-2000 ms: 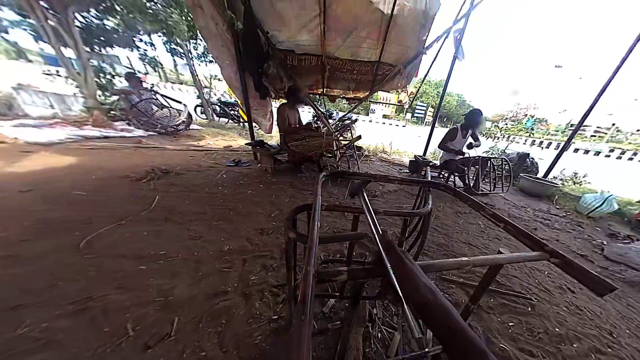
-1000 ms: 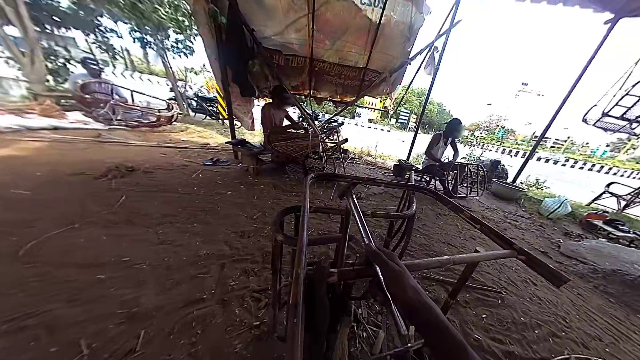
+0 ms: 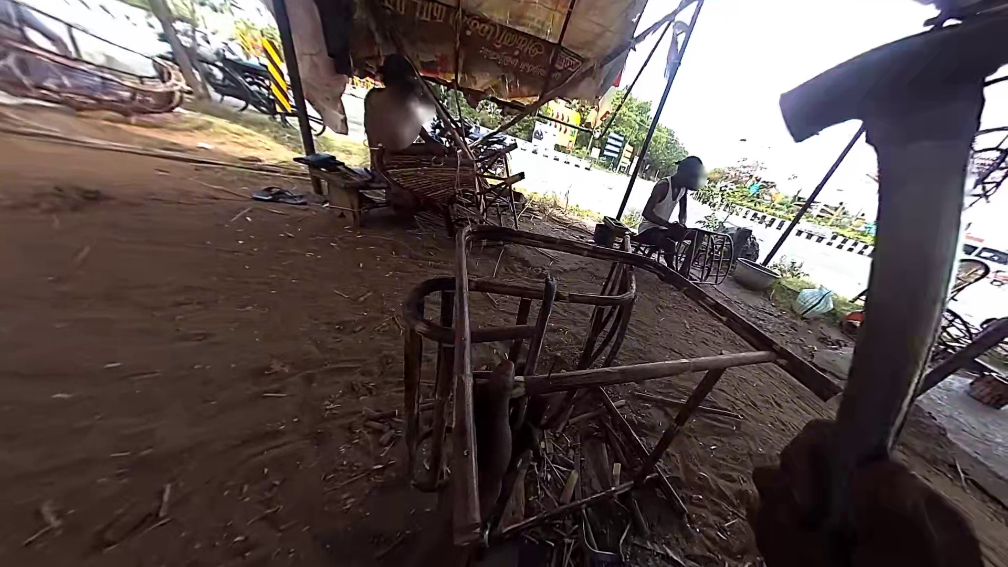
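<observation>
My right hand [image 3: 858,504] is closed around the handle of a hammer [image 3: 913,260], raised upright close to the camera at the right, its head near the top edge. A chair-like frame of bent cane poles [image 3: 465,394] stands in the middle, with a long pole [image 3: 654,372] running across it. My left hand [image 3: 496,417] is low inside the frame, dark in shadow, around the left end of that crosspole where a short upright cane [image 3: 541,323] meets it. Its fingers are partly hidden by the frame's front left pole.
Cane scraps [image 3: 567,480] litter the dirt floor below the frame. Two people sit farther off, one beside a woven cane piece [image 3: 429,177], the other at a round cane frame [image 3: 709,256]. A metal basin [image 3: 754,274], tent poles and a low wooden bench [image 3: 346,197] stand around.
My right arm reached in over the cane frame earlier; now my right hand is at the far right with the hammer raised. The view has shifted somewhat.
</observation>
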